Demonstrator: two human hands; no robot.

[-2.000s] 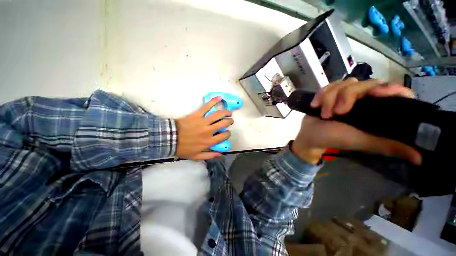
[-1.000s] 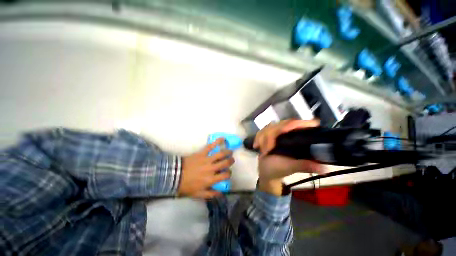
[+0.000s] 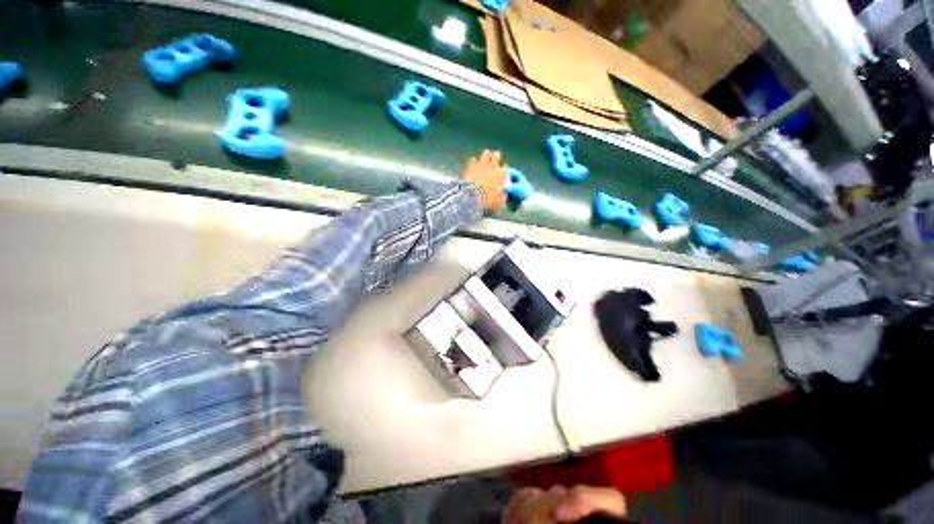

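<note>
My left hand [image 3: 486, 181] is stretched out over the green conveyor belt [image 3: 338, 164]. It is at a light-blue controller housing [image 3: 517, 185], which shows beside it and is partly covered. Whether the fingers grip it is unclear. My right hand [image 3: 566, 505] is cut off by the bottom edge, its fingers curled. Only a dark sliver shows beside it, so what it holds cannot be told. The grey-and-black screw feeder [image 3: 490, 325] stands on the off-white bench, its silvery pickup point [image 3: 454, 357] uncovered.
Several more blue housings [image 3: 254, 123] lie along the belt. A black curved object [image 3: 633, 333] and another blue housing [image 3: 718, 342] are on the bench, right of the feeder. A cable [image 3: 556, 399] runs to the front edge. Below is a red bin [image 3: 625, 466]; cardboard sheets [image 3: 563, 61] lie beyond the belt.
My left hand has moved from the bench up and away onto the belt. My right hand has dropped to the bottom edge, and the screwdriver is no longer clearly seen. The view has shifted toward the belt.
</note>
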